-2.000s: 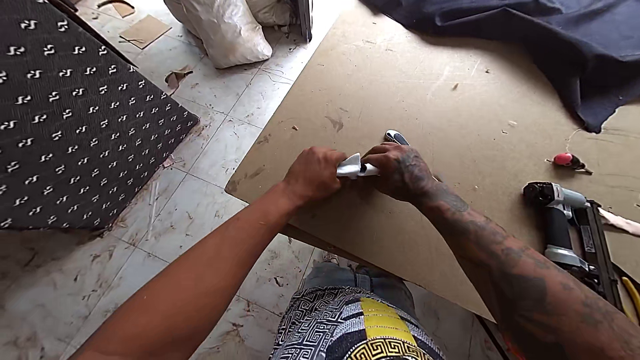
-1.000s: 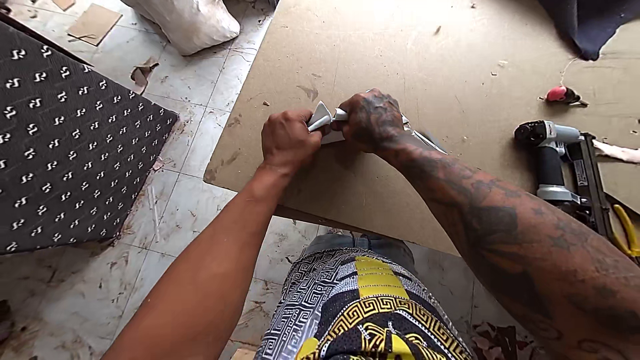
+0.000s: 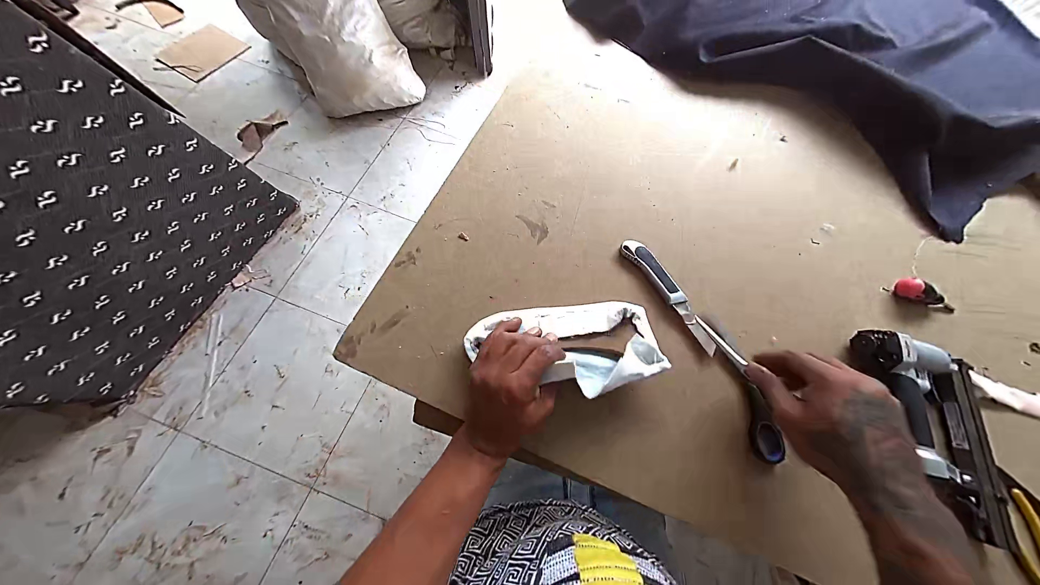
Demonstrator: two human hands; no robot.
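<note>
My left hand (image 3: 513, 382) presses and grips the near left side of a white fabric-wrapped loop (image 3: 569, 317) lying on the brown board tabletop (image 3: 585, 211). One end of its cloth is folded out at the right. My right hand (image 3: 821, 406), blurred, is at the scissors (image 3: 764, 422); their blades point up and left and one handle ring shows below the fingers. Whether the fingers are closed on them cannot be made out. A utility knife (image 3: 656, 272) with a grey and white handle lies just left of the scissors, its blade toward them.
A pneumatic stapler (image 3: 918, 366) lies at the right, with yellow-handled pliers (image 3: 1025, 512) below it. Behind it are a small red and black object (image 3: 918, 290) and dark blue fabric (image 3: 812, 73). Patterned upholstery (image 3: 122, 219) stands at the left; a white sack (image 3: 349, 57) rests on the tiled floor.
My right hand has left the white piece and moved right to the scissors. My left hand is still on the white piece, which now lies on the board. The knife and scissors are more visible.
</note>
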